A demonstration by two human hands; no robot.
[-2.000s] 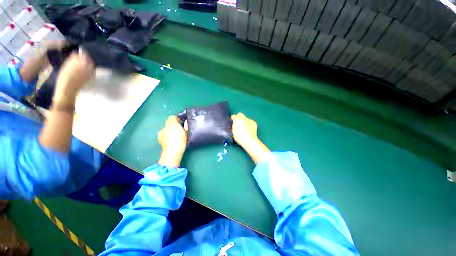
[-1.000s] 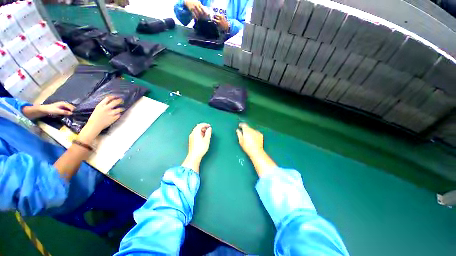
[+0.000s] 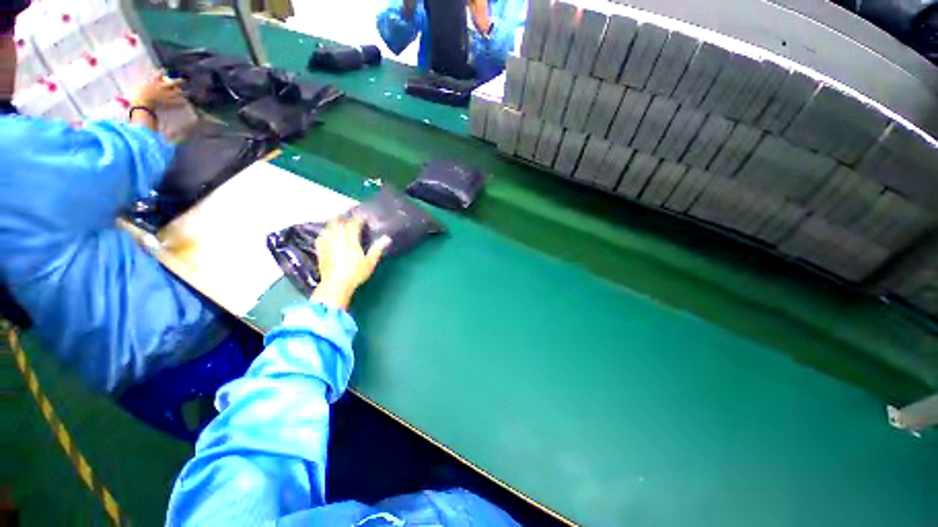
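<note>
My left hand lies on a dark glossy poly mailer, fingers spread over its near part. The mailer has a plump far end and a loose, crumpled near end. It lies partly on the pale board and partly on the green bench. Whether my fingers grip it or only press on it cannot be told. A packed parcel lies just beyond it on the darker green strip. My right hand is not in view.
A neighbouring worker in blue reaches over dark mailers at left, beside white boxes with red marks. Grey boxes stand in rows beyond the strip. Another person's hand holds a dark bag at the top. A metal bracket is at right.
The packed parcel has gone from between my hands onto the darker strip. My left hand has moved left onto another mailer. My right hand has left the view. The neighbour's arm reaches farther forward.
</note>
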